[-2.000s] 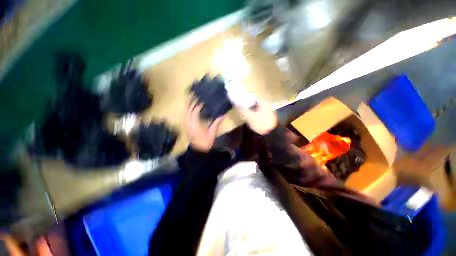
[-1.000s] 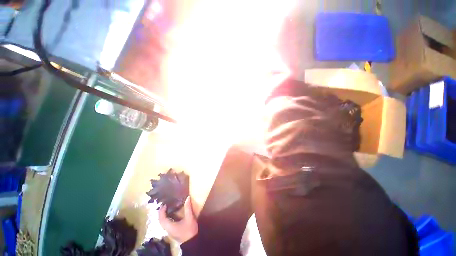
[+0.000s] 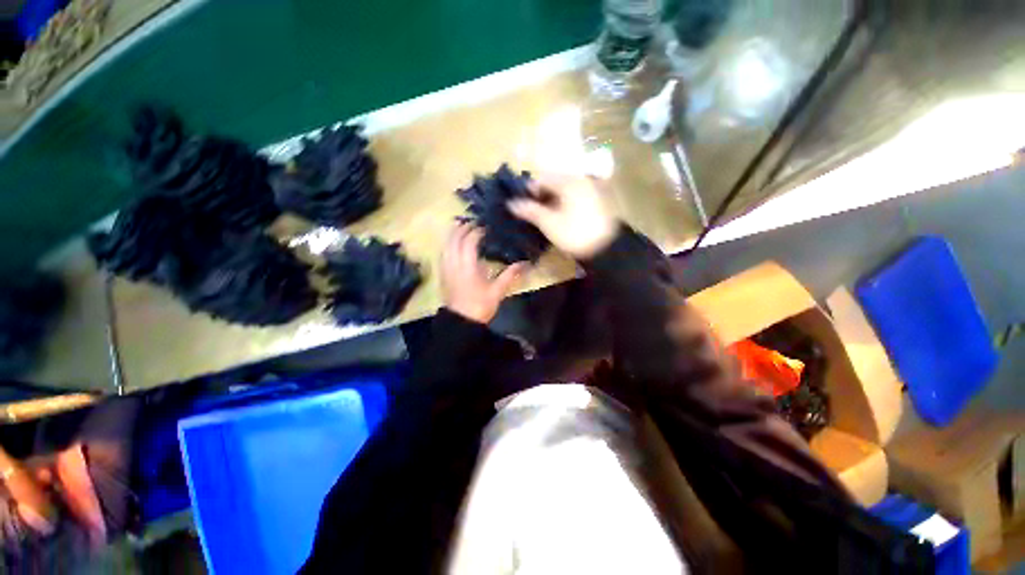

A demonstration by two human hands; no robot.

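A jagged black bundle of parts is at the tan bench in front of me. My left hand holds its lower left side with the fingers around it. My right hand is slightly blurred and touches its right side; whether those fingers grip is unclear. More black bundles lie heaped on the left of the bench, with separate clumps beside them. The open carton stands low at the right, with dark parts and an orange item inside.
A white scoop-like item and a clear bottle are at the back of the bench. A green strip runs behind. Blue bins are at lower left, a blue tray at right. Another person's hand shows lower left.
The view has swung back to the bench. My right hand, lost in glare a second ago, is now at the black bundle. My left hand still holds a bundle.
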